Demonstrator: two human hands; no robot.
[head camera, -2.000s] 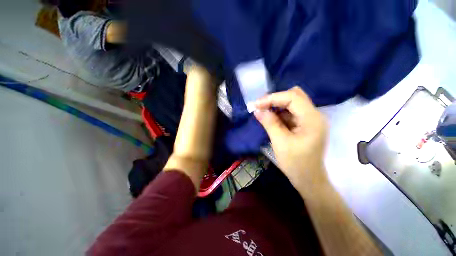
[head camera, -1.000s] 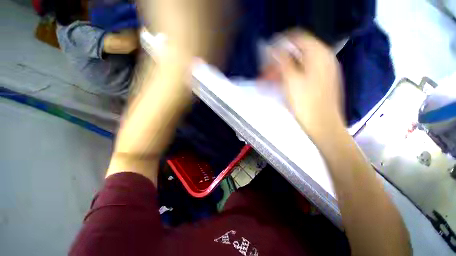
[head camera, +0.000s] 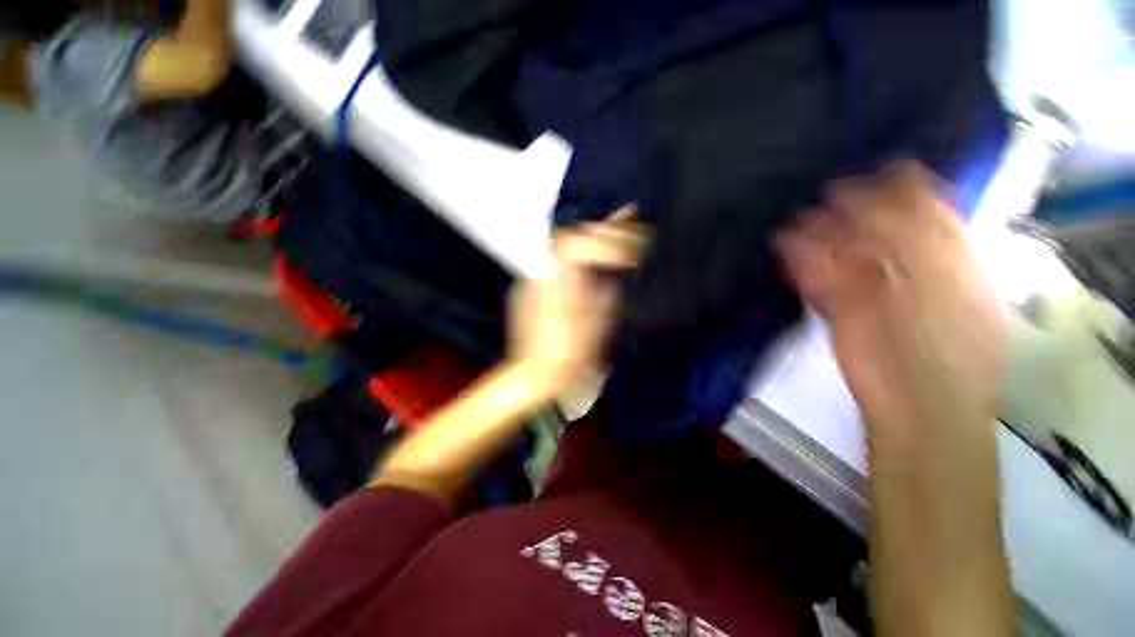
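The dark navy garment piece (head camera: 734, 162) lies over the white table and hangs over its front edge towards my lap. My left hand (head camera: 579, 292) is blurred at the cloth's left edge, with its fingers bent against the cloth; whether they pinch it cannot be told. My right hand (head camera: 896, 261) is blurred over the right part of the cloth, fingers partly curled, and its grip cannot be made out.
The white table (head camera: 436, 162) runs diagonally, with a grey edge strip (head camera: 797, 460). Red baskets (head camera: 417, 386) with dark cloth stand below. Sewing machine parts are at the right. Black snips (head camera: 1092, 479) lie at the lower right. Another person's arm (head camera: 184, 56) is at upper left.
The dark cloth now covers the middle of the table and hangs over its edge. My left hand has come down and right to the cloth's edge. My right hand has moved right and slightly down.
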